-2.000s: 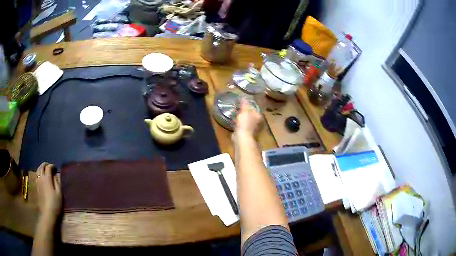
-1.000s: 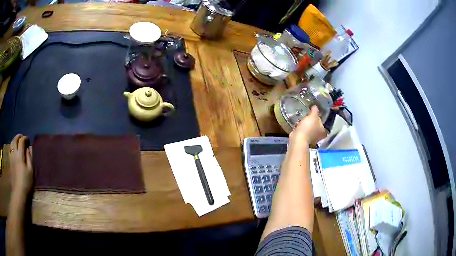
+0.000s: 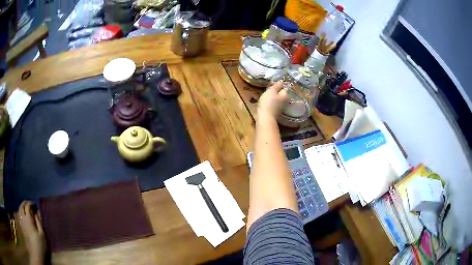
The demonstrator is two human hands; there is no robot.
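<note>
A round clear glass pot [image 3: 296,107] stands at the right of the wooden tea table, on a wooden tray. My right hand [image 3: 273,97] is at its left upper rim, with the fingers bent; whether they grip it is not clear. A second glass pot with a lid [image 3: 264,59] stands just behind. My left hand [image 3: 31,222] rests at the left edge of a dark brown towel [image 3: 96,215], with no object seen in it.
A calculator [image 3: 308,191] lies partly under my right forearm. A black-headed brush [image 3: 207,202] lies on white paper. A yellow teapot [image 3: 135,144], a purple-brown teapot [image 3: 129,109] and a white cup [image 3: 59,143] stand on the black tea tray [image 3: 98,168]. A metal canister [image 3: 190,36] stands behind.
The nearer glass pot has gone from left of the wooden tray onto it. My right hand moved right with it, then back to its left side. My left hand stays by the towel.
</note>
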